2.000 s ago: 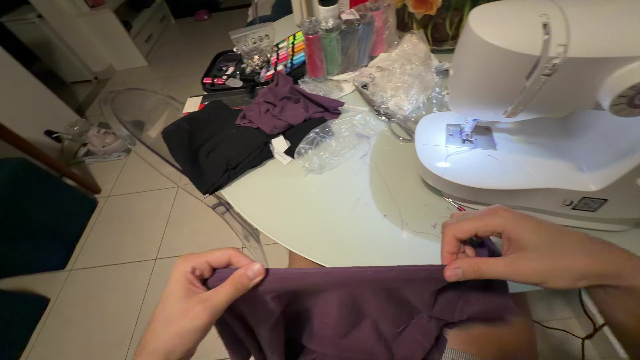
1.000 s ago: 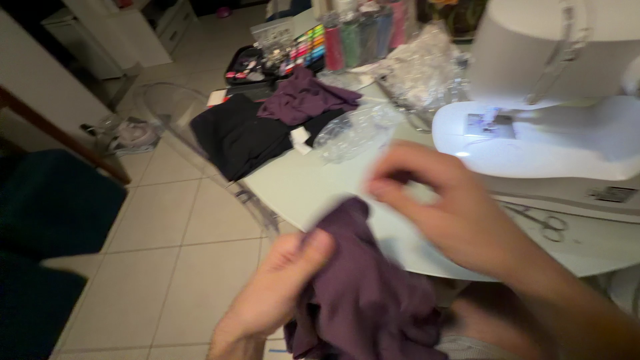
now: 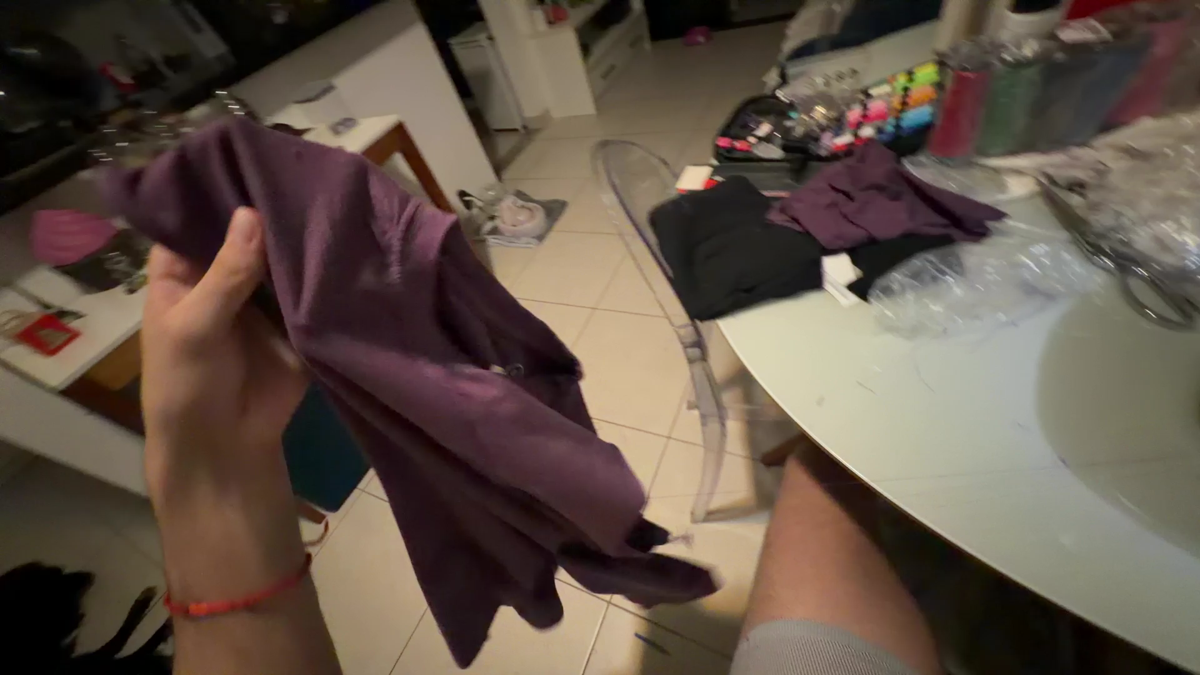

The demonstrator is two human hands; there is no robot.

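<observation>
My left hand (image 3: 211, 337), with a red cord bracelet at the wrist, grips a purple cloth garment piece (image 3: 403, 309) and holds it raised at the left of the head view. The cloth hangs down toward the lower middle in loose folds, and a small light spot shows in one fold. My right hand is outside the view. A second purple cloth (image 3: 872, 202) lies on a folded black cloth (image 3: 741, 248) at the table's far edge, with a white tag (image 3: 841, 277) beside them.
The round glass table (image 3: 900, 394) bears crumpled clear plastic (image 3: 984, 281) and scissors (image 3: 1148, 281). Behind are a case of colored markers (image 3: 881, 112) and bagged colored items (image 3: 1017, 103). A transparent chair (image 3: 703, 375) stands at the table's edge. My leg (image 3: 825, 562) is under it.
Both hands held the purple cloth at first; now my left hand alone has it, raised at the left. My right hand has left the view. The view has swung left, losing the sewing machine.
</observation>
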